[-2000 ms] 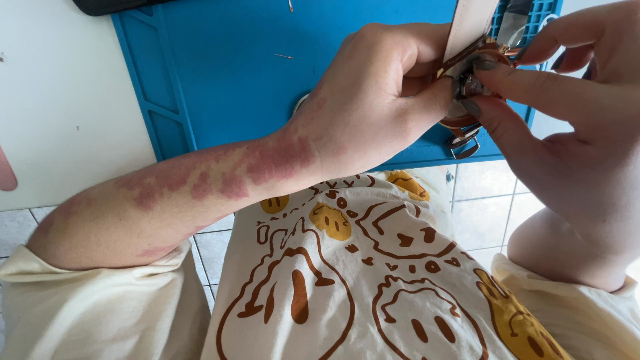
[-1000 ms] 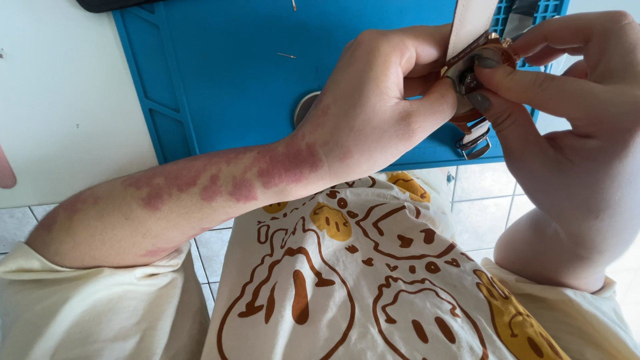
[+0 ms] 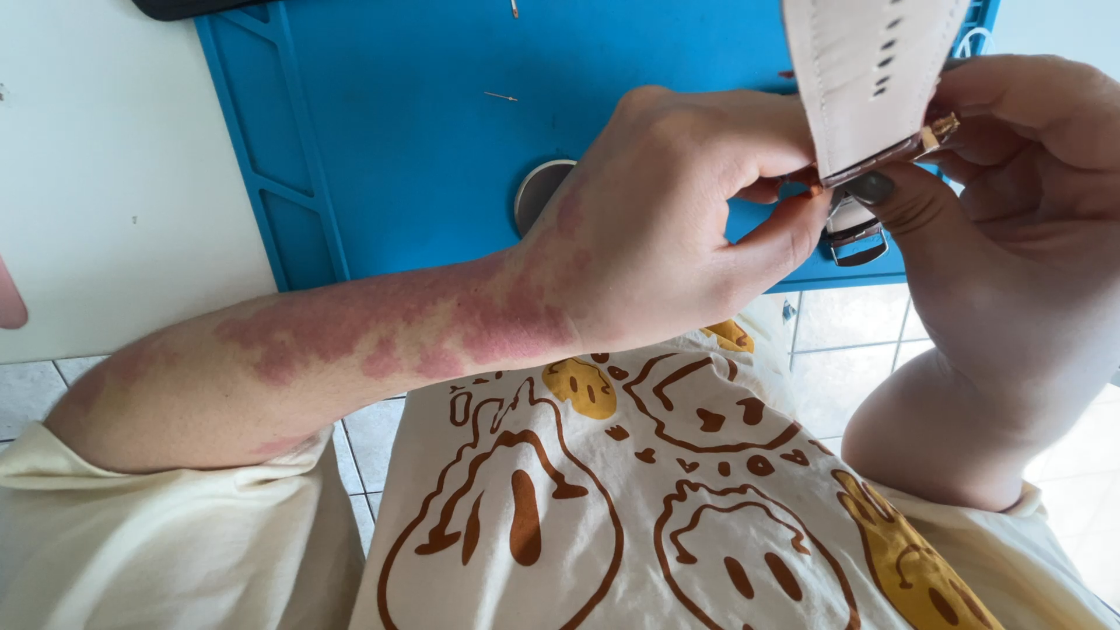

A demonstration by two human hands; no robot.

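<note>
A wristwatch is held between both hands at the upper right, over the edge of a blue work mat. Its leather strap (image 3: pixel 862 83), pale on the inner side and punched with several holes, stands up toward the camera. The rose-gold watch case (image 3: pixel 938 131) shows only edge-on. A metal buckle (image 3: pixel 862 249) hangs below on the other strap part. My left hand (image 3: pixel 691 210) pinches the watch's near side with thumb and fingers. My right hand (image 3: pixel 980 166) grips it from the right, thumb at the strap's base. The watch's face is hidden.
On the blue mat (image 3: pixel 402 140) lie a small watch hand or pin (image 3: pixel 500 95) and a round metal-rimmed disc (image 3: pixel 541 194), partly behind my left wrist. Another thin piece (image 3: pixel 514 9) lies at the top edge. A black object (image 3: pixel 197 7) is at the upper left.
The watch has been turned, so that its case now shows edge-on and the strap's pale inner side faces the camera more. More of the round disc shows beside my left wrist.
</note>
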